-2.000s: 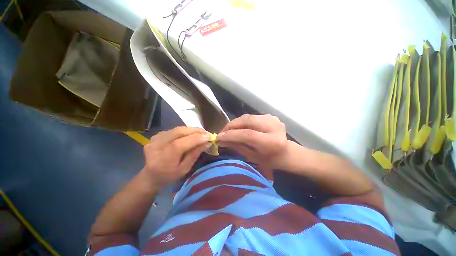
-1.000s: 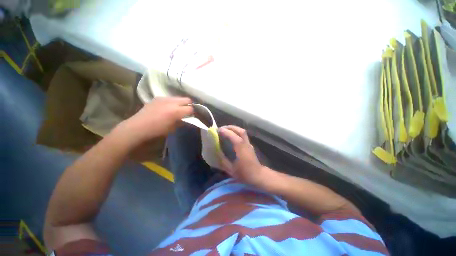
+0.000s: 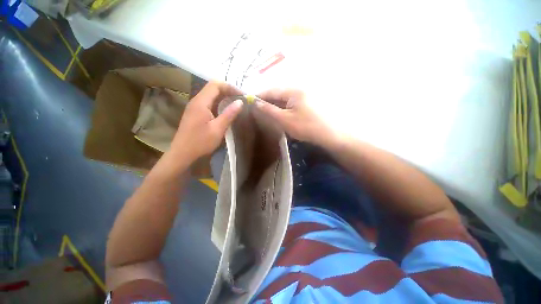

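Note:
A beige fabric cover hangs open like a pouch over my lap, its inside showing with small dark print on the inner wall. A small yellow end tab shows at its far end, between my fingertips. My left hand pinches the cover's far end from the left, thumb on top. My right hand pinches the same end from the right, close to my left hand. Any small fastening there is hidden by the fingers.
A cardboard box with beige pieces stands at the left. Corded tools and a red bar lie on the white table. Stacked covers with yellow ends stand at the right edge. Another carton is bottom left.
The cover has been turned, so its open body now hangs toward me. Both hands have moved up toward the table edge and come together at its end. The camera view has shifted right to left.

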